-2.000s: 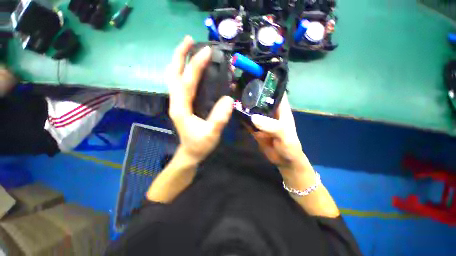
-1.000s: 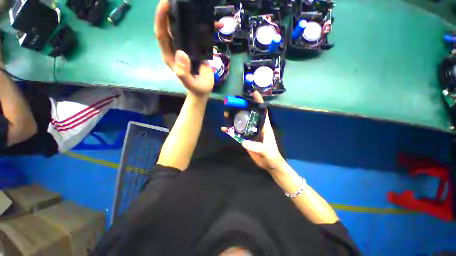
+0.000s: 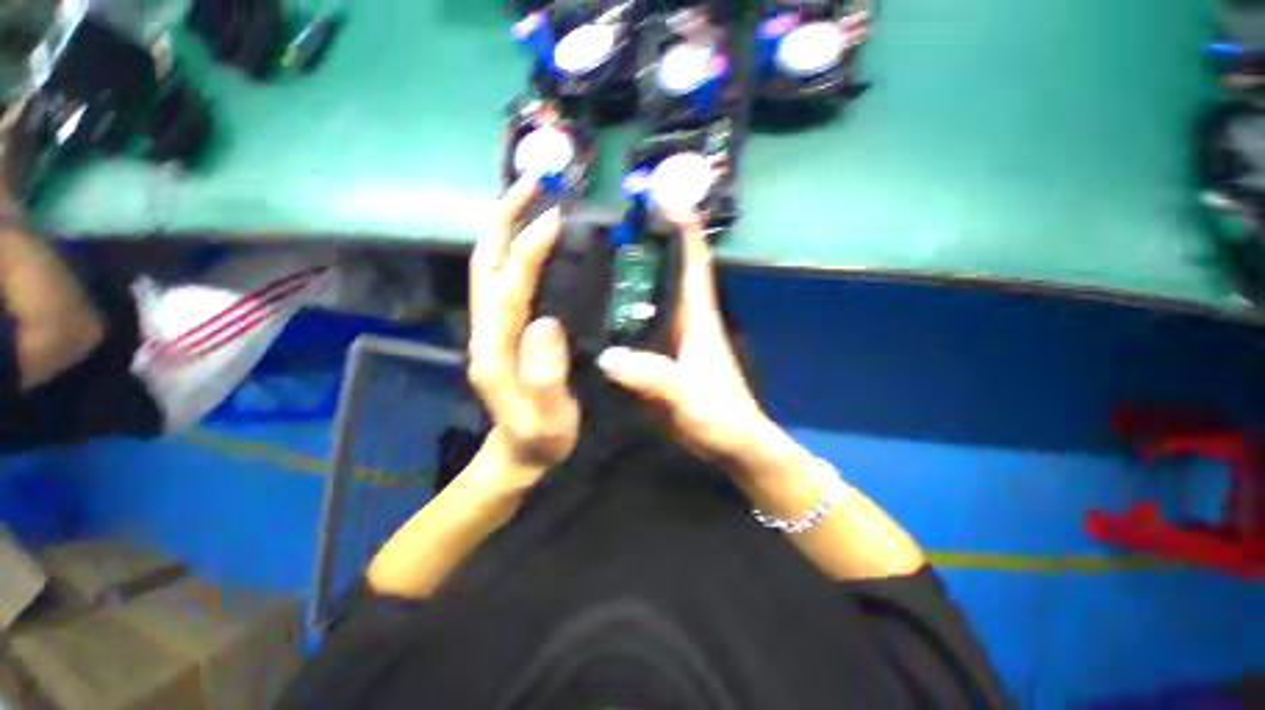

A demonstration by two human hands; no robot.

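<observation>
My right hand (image 3: 701, 368) holds a black half-built unit (image 3: 641, 294) at the bench's front edge. Its open side shows a green circuit board and a bit of blue at the top. My left hand (image 3: 520, 347) is just left of it, holding a dark black piece (image 3: 573, 284) beside the unit. The piece is blurred, and whether the two parts touch I cannot tell. More half-built units with round white parts stand just beyond my hands, one at the left (image 3: 544, 150) and one at the right (image 3: 683, 183).
Several more wired units (image 3: 586, 50) stand in a row behind on the green bench (image 3: 999, 153). Black parts lie at far left, near another person's arm (image 3: 45, 278). A grey mesh basket (image 3: 402, 458), brown cartons (image 3: 125, 624) and a red stool (image 3: 1179, 499) are below the bench.
My left hand has come back from over the bench units to beside my right hand. The held unit has moved up slightly and turned. The other person's arm now reaches up to the bench.
</observation>
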